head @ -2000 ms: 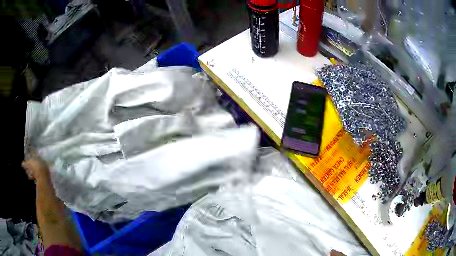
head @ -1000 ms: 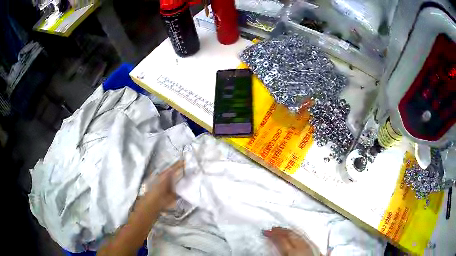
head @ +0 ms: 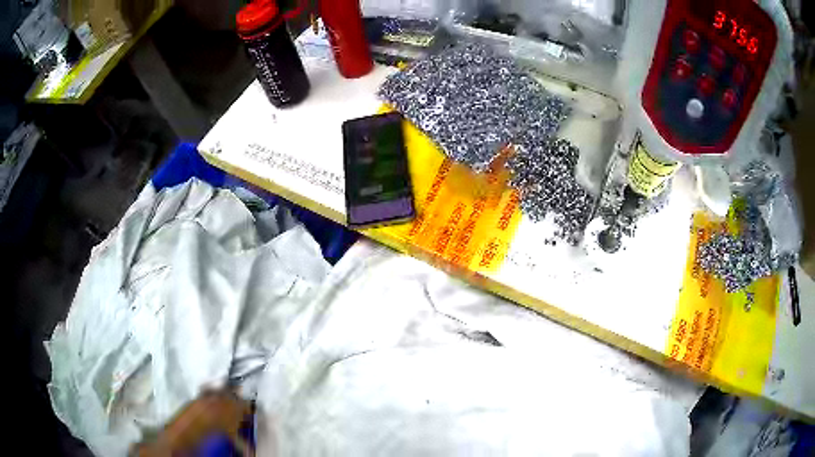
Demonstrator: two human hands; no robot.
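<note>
A pale grey-white garment [head: 500, 384] lies spread across the bottom middle, over my lap and up to the table's front edge. More pale cloth [head: 179, 294] is piled on the blue bin at the left. My left hand [head: 201, 427] is blurred at the bottom left, between the pile and the spread garment, with blue beside it; its fingers are too blurred to tell whether they hold cloth. My right hand is not in view. The snap press [head: 706, 76] stands at the upper right, with glowing red digits on its red panel. Its lower die [head: 609, 239] is below the head.
A large heap of silver snaps [head: 478, 103] and a smaller heap [head: 737, 254] lie on yellow printed sheets. A smartphone [head: 379, 170] lies near the table's left front edge. A black bottle [head: 273, 62] and red bottle [head: 344, 36] stand behind it. A black stick [head: 793, 296] lies far right.
My view has swung right, bringing in the press panel. The cloth first held out at the left now lies on the pile. My left hand has moved down; my right hand has left view.
</note>
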